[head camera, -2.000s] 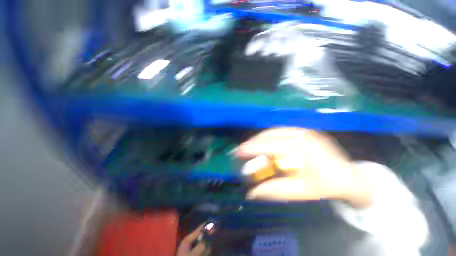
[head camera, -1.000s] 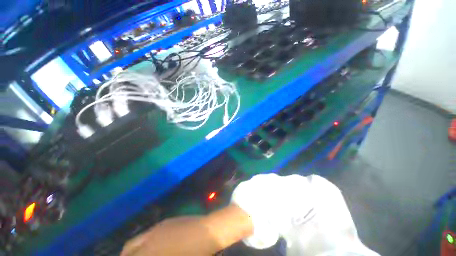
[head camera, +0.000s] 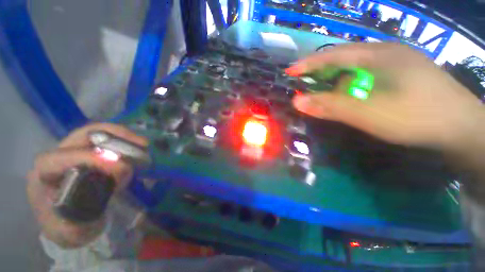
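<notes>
My left hand (head camera: 80, 180) is at the left, its fingers closed around at least two dark watch units with metallic edges (head camera: 88, 194). My right hand (head camera: 393, 90) is blurred and reaches over the shelf from the right. A green-lit watch (head camera: 361, 82) shows in its curled fingers; its thumb and a fingertip are apart near the rows. Rows of dark watch units or charging pads cover the green shelf mat (head camera: 372, 196). One watch glows bright red (head camera: 254, 133) mid-shelf, and a few show small white lights, one at the shelf's front (head camera: 300, 147).
A blue rack post (head camera: 149, 53) stands at the left, beside my left hand. The shelf's blue front edge (head camera: 298, 210) crosses below. A lower shelf holds dark round pieces (head camera: 244, 213). A red-orange tray (head camera: 173, 248) lies under it. More lit racks stand behind.
The view has swung to another shelf area with dark rows. My left hand has come into view holding watches. My right hand has gone from the bottom edge to over the shelf.
</notes>
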